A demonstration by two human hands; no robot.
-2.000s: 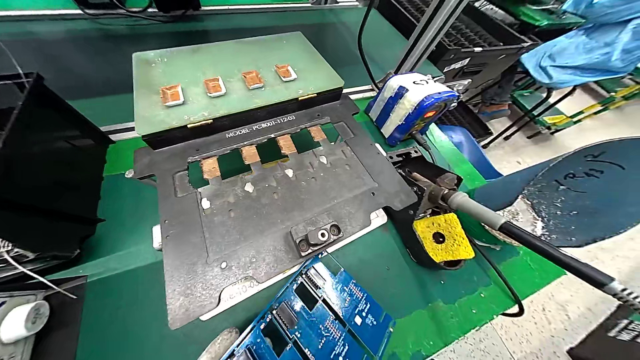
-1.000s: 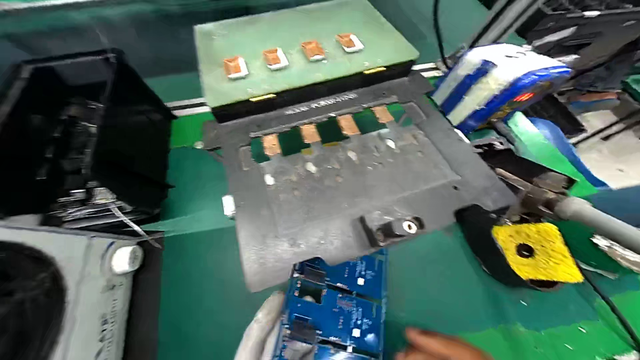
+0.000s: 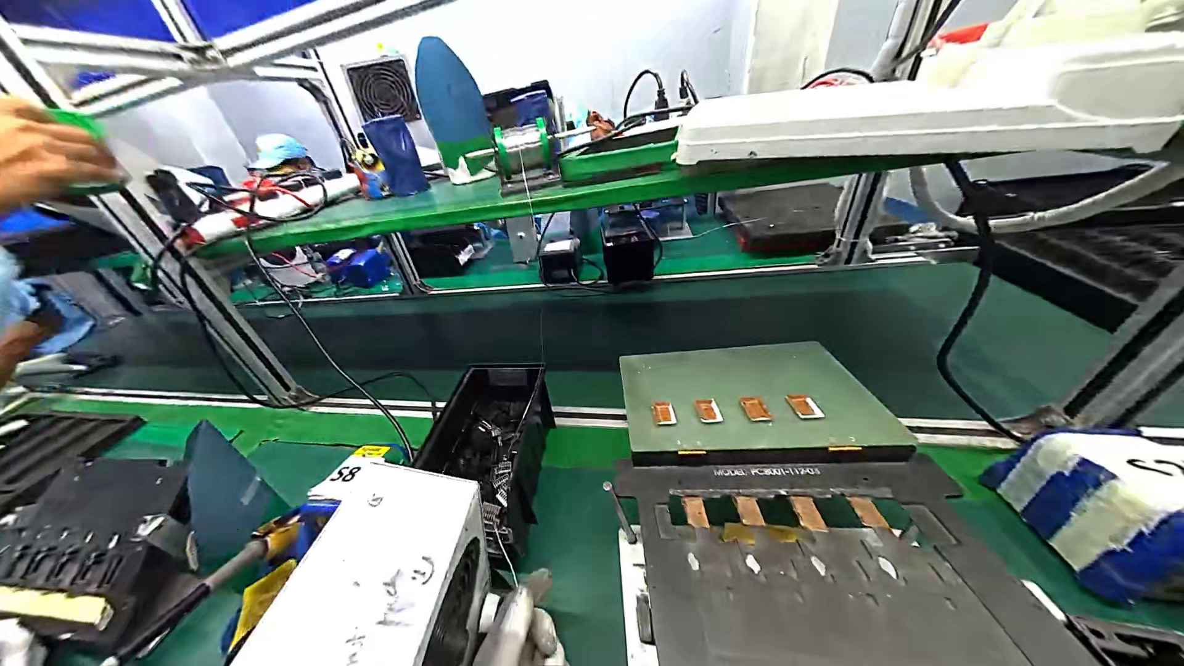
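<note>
My left hand [image 3: 523,631], in a pale glove, is at the bottom edge beside the round knob [image 3: 488,611] of a white boxed fan unit [image 3: 370,564]. A thin wire [image 3: 505,555] runs down close to its fingertips; whether the fingers grip wire or knob is unclear. My right hand is out of view. To the right lies a black fixture plate [image 3: 786,592] with several copper-coloured strips in its window. Its raised green lid [image 3: 758,375] bears several small copper-and-white pieces [image 3: 755,409] in a row.
A black bin [image 3: 481,435] of small parts stands behind the fan unit. A spool of wire [image 3: 524,150] sits on the green shelf [image 3: 444,203]. A blue-and-white wrapped device [image 3: 1101,509] is at the right. Another person's hand [image 3: 51,153] reaches in at upper left.
The view has swung up and left. The blue circuit boards, beside my gloved left hand a second ago, are out of view, as is my right hand. My left hand is now by the fan unit's knob.
</note>
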